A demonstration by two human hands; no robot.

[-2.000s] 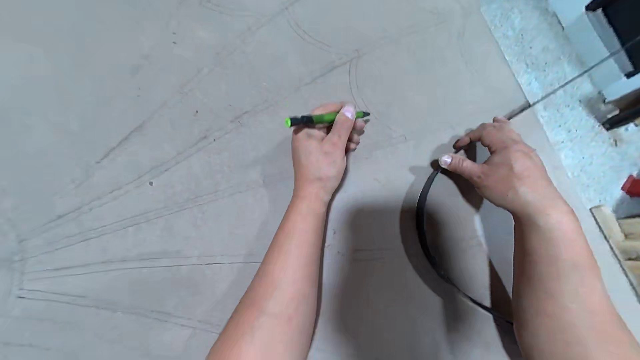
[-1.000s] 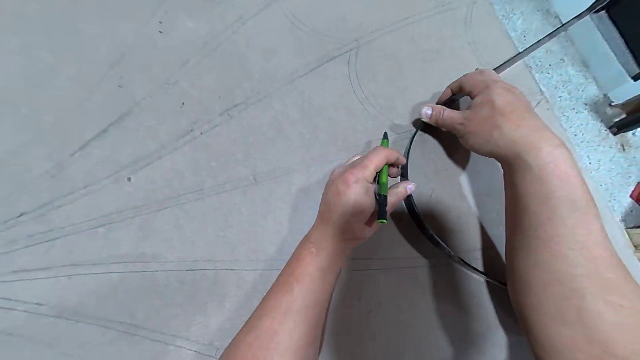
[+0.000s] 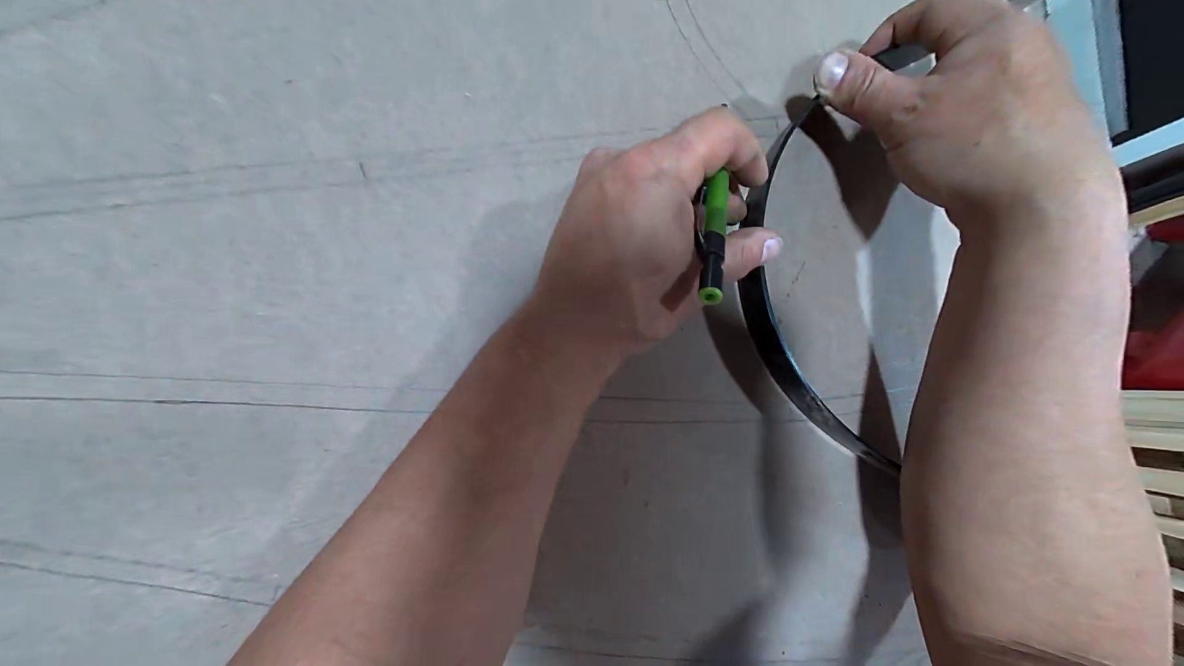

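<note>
A thin, dark, flexible strip point(image 3: 782, 347) is bent in a curve on edge over a grey sheet surface point(image 3: 277, 296) marked with pencil lines. My right hand point(image 3: 980, 120) pinches the strip near its upper part between thumb and fingers. My left hand point(image 3: 647, 222) holds a green and black pen or marker point(image 3: 715, 222), its back end toward me. The thumb and fingers of the left hand are at the outer side of the curve and seem to touch the strip. The writing tip is hidden behind the fingers. The strip's lower end passes behind my right forearm.
Stacked pale wooden slats point(image 3: 1152, 453) lie at the right edge beyond the sheet, with a red object point(image 3: 1152, 319) above them. A black panel with a light frame point(image 3: 1152, 65) stands at the upper right. Pairs of pencil lines run across the sheet.
My left hand has moved right from the middle of the sheet to the curved strip, turning the pen as it went. My right hand still holds the strip. The view has moved closer.
</note>
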